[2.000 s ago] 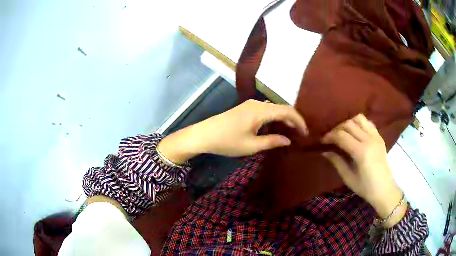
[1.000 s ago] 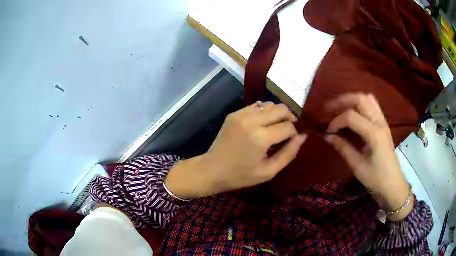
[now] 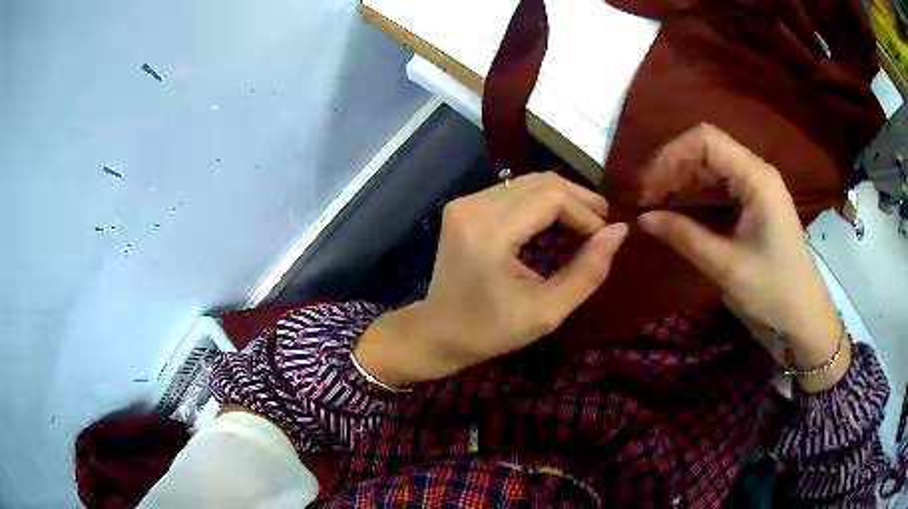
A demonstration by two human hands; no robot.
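A large rust-brown garment piece [image 3: 737, 119] lies over the white table and hangs down over my lap. My left hand [image 3: 528, 263] pinches its seam edge between thumb and fingers just off the table's front edge. My right hand [image 3: 732, 214] is right beside it, thumb and fingertips pinching the same edge; its fingers are slightly blurred. The fingertips of both hands nearly touch. A narrow band of the same cloth [image 3: 515, 75] hangs over the table edge left of the main piece.
The white table [image 3: 448, 25] has a wooden edge. Metal machine parts [image 3: 886, 169] show at the far right. A maroon bundle [image 3: 129, 457] and a white basket [image 3: 194, 358] are low left. Thread scraps lie on the pale blue-grey surface [image 3: 199, 199]. A checked apron [image 3: 617, 427] covers my lap.
Both hands have come closer together and moved up in the picture with the cloth edge between them. The view has shifted, so more of the basket shows at low left.
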